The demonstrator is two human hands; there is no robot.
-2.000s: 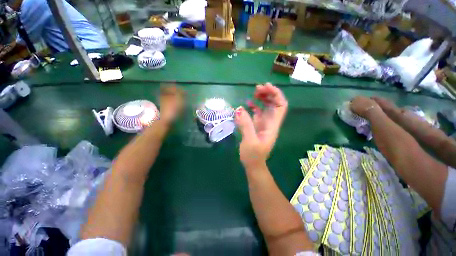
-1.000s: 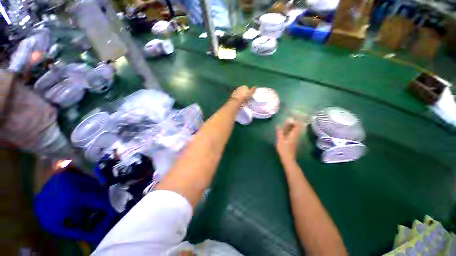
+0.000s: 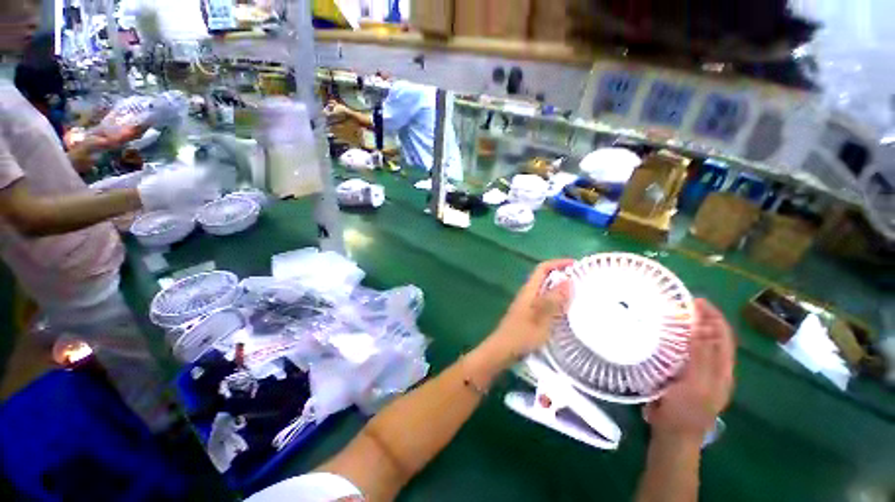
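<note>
A white clip fan is held up in front of me, the ribbed side with the smooth white centre facing me. Its white clip base hangs below the cage, tilted, with a small red spot on it. My left hand grips the cage's left edge. My right hand is against the cage's right edge; its fingertips are partly hidden. A small pale part shows beside my right wrist, too unclear to name.
Clear plastic bags are heaped at left over a blue bin with cables and dark parts, beside loose white grilles. A person stands at far left. A metal post rises from the green bench. Small cardboard trays lie at right.
My view has swung left and up. My hands, apart over the belt before, now hold a fan between them, raised close to me. The sticker sheets have left the view.
</note>
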